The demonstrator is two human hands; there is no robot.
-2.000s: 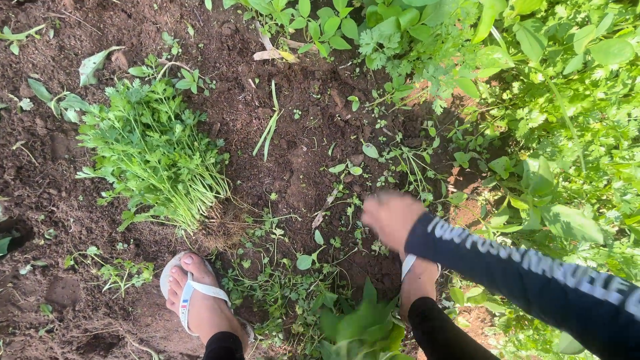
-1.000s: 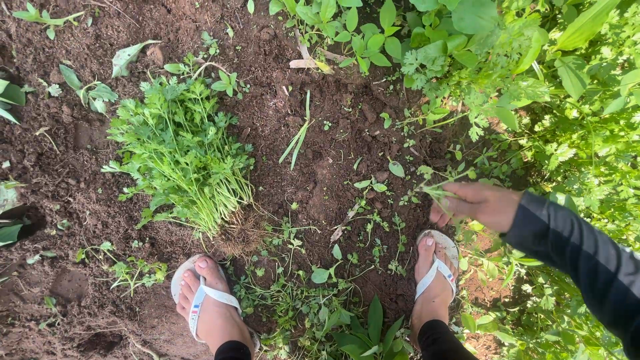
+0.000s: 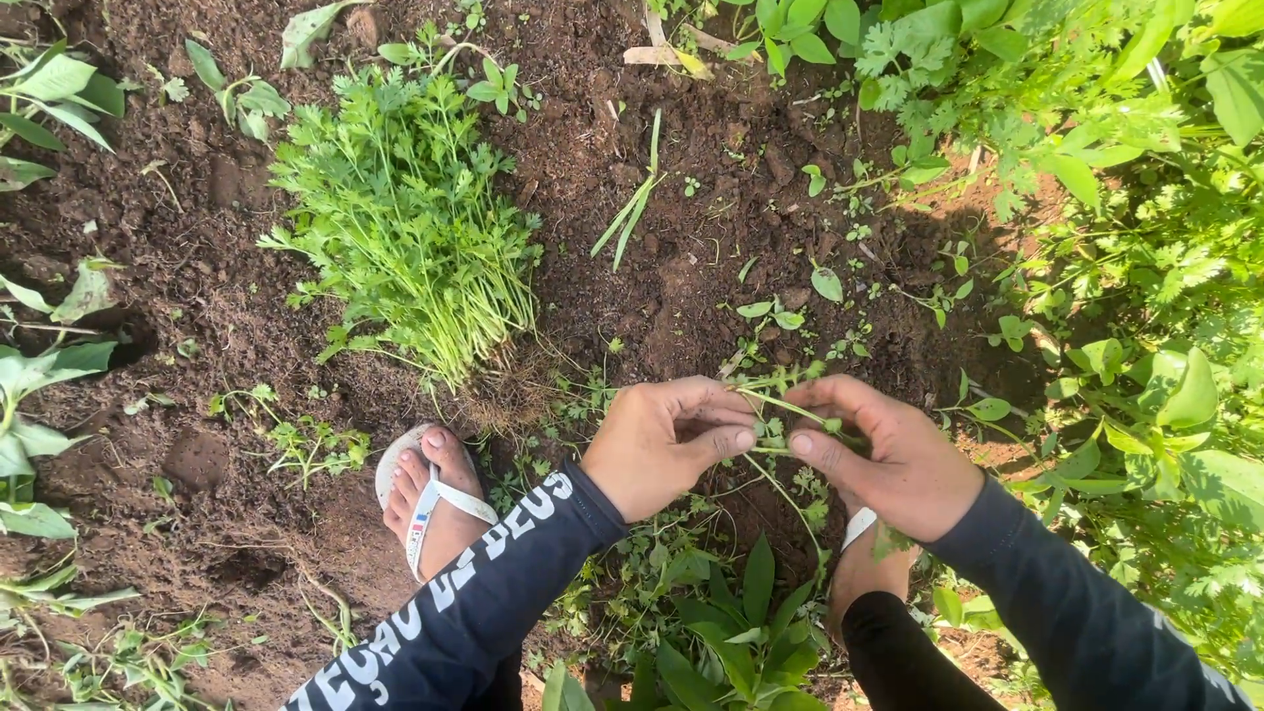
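My left hand and my right hand meet over the soil between my feet. Thin green herb stems with small leaves run between them. The left thumb and fingers pinch one end; the right fingertips close on the leafy part. One longer stem hangs down below the hands. To the left, a bunch of leafy cilantro-like herbs lies on the ground, its pale roots pointing toward my left foot.
Brown soil holds scattered leaves and small weeds. My feet in white flip-flops stand on both sides of low weeds. Dense green plants grow along the right, and broad-leaved plants edge the left.
My left hand has come into view and joined the right hand. The right hand has moved left from the plants at the right side, with stems now held between both hands.
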